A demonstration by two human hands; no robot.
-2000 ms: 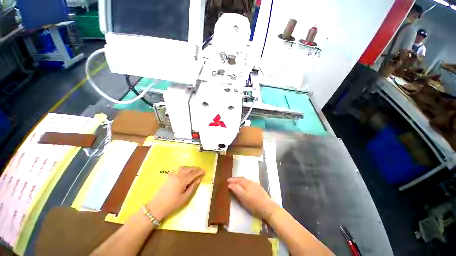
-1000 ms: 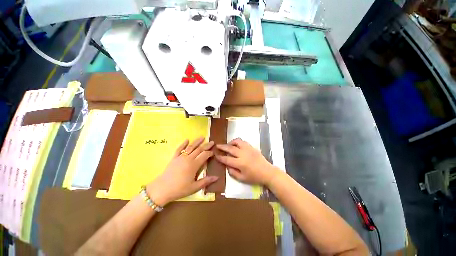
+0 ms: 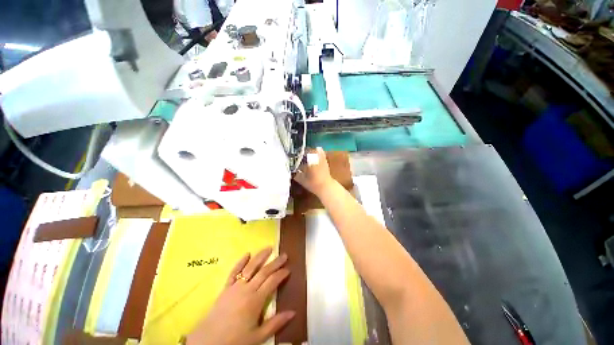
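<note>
The yellow sewing template (image 3: 195, 269) lies in front of the white machine head (image 3: 229, 151) with the red logo. A brown fabric strip (image 3: 292, 269) lies along its right edge, another (image 3: 143, 283) along its left. My left hand (image 3: 249, 300) lies flat on the template, fingers spread, fingertips at the right strip. My right hand (image 3: 314, 172) is behind the head's right side, over the brown garment panel (image 3: 340, 172); its fingers are partly hidden, so its hold cannot be seen. The panel also shows left of the head.
A marked pattern sheet (image 3: 40, 283) with a loose brown strip (image 3: 66, 229) lies at left. Red and black snips (image 3: 517, 325) lie at lower right on the grey table (image 3: 451, 236). The green bed (image 3: 397, 98) and a metal bar (image 3: 363, 120) are behind.
My right hand has moved from the right strip up and back beside the machine head. My left hand stays on the template. The view has shifted, and the near panel is mostly out of frame.
</note>
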